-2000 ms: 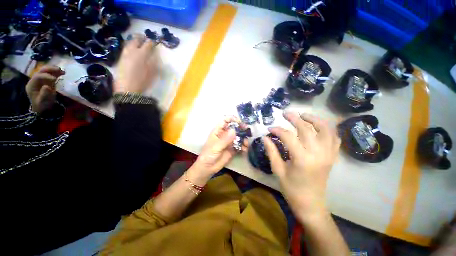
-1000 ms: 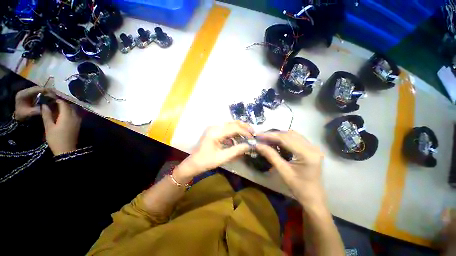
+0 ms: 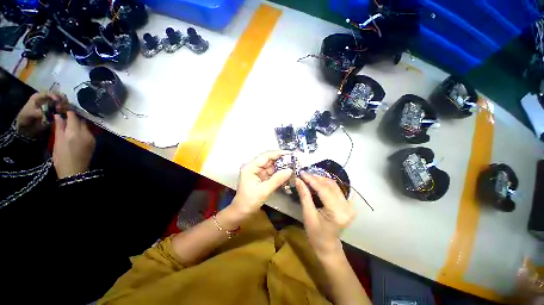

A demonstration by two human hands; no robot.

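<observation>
My left hand (image 3: pixel 257 181) holds a small camera board (image 3: pixel 286 162) between thumb and fingers, above the table's front edge. My right hand (image 3: pixel 322 208) pinches the thin wire leads at the board's right side; the plug end is too small to make out. A black camera housing (image 3: pixel 339 173) lies just behind my right fingers, partly hidden by them, with wires coming out over its rim. Three more camera boards with black lenses (image 3: pixel 287 137) lie close behind my hands.
Black housings with grey boards (image 3: pixel 416 171) stand at right on the white table, marked with orange tape (image 3: pixel 229 86). A wired housing (image 3: pixel 342 55) is behind. Blue bins (image 3: pixel 200 11) are at the back. Another person's hands (image 3: pixel 73 143) work at left, beside a housing (image 3: pixel 102 92).
My left hand has kept the board. My right hand has come from over the housing to the board and its wires, and now sits lower, showing more of the housing.
</observation>
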